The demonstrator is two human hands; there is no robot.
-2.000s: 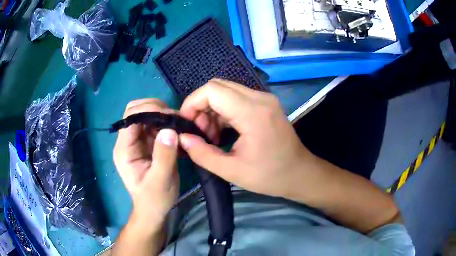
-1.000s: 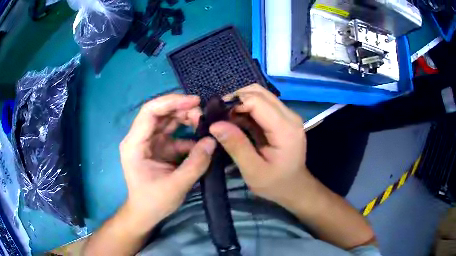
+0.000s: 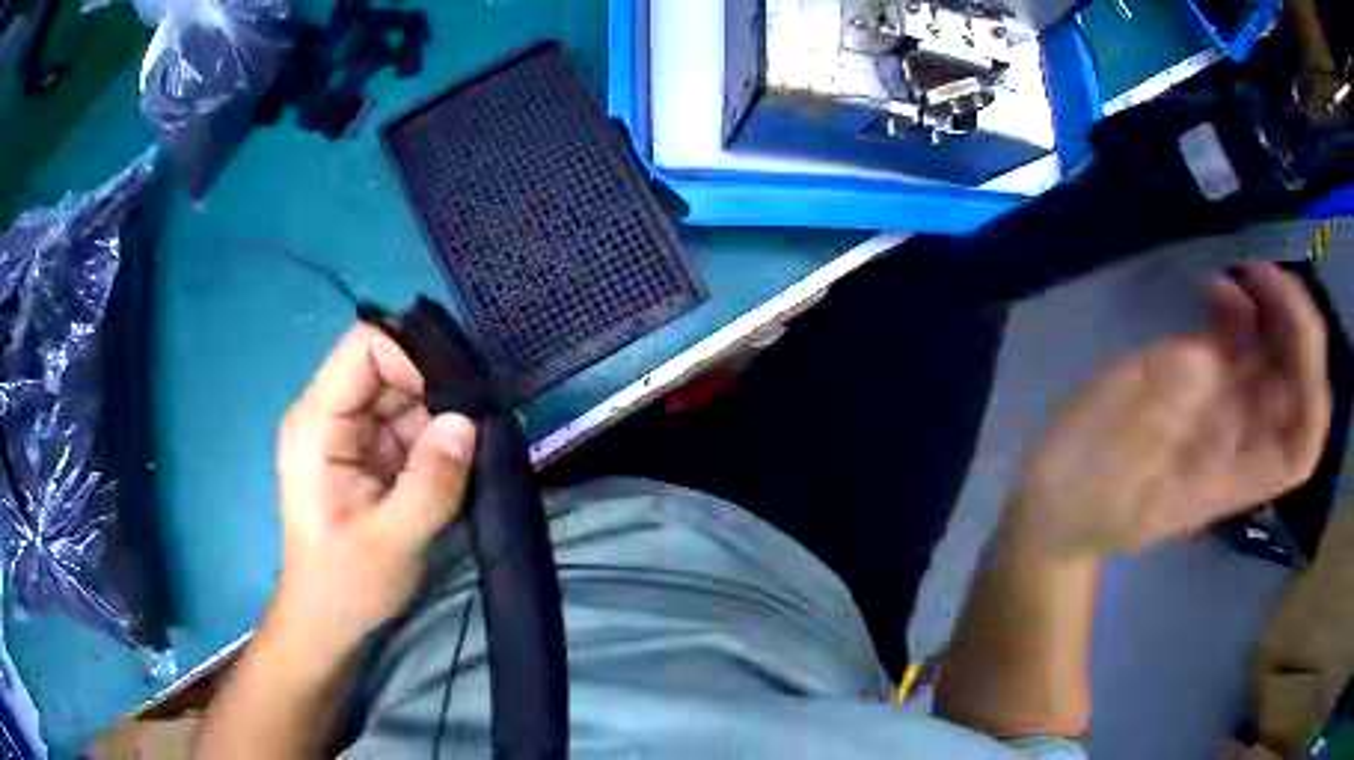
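My left hand (image 3: 364, 468) grips a black padded headband (image 3: 515, 579) near its upper end, with the thumb across it. The band runs down over my lap and out at the lower edge. A thin dark cable (image 3: 319, 272) sticks out from the band end to the upper left. My right hand (image 3: 1188, 423) is away from the band at the far right, blurred, with its fingers apart and curved. I see nothing in it. A black cylinder with a pale label, which looks like the electric screwdriver (image 3: 1143, 166), is above it.
A black grid tray (image 3: 535, 215) lies on the green bench beside the band end. Behind are the blue tray (image 3: 832, 205) with the metal screw feeder (image 3: 906, 89), a pile of small black parts (image 3: 349, 67), a small clear bag (image 3: 208, 74) and a large parts bag (image 3: 67, 401) at left.
My right hand has let go of the band end and moved far to the right. My left hand still holds the band, now lower left in view. The camera view has shifted.
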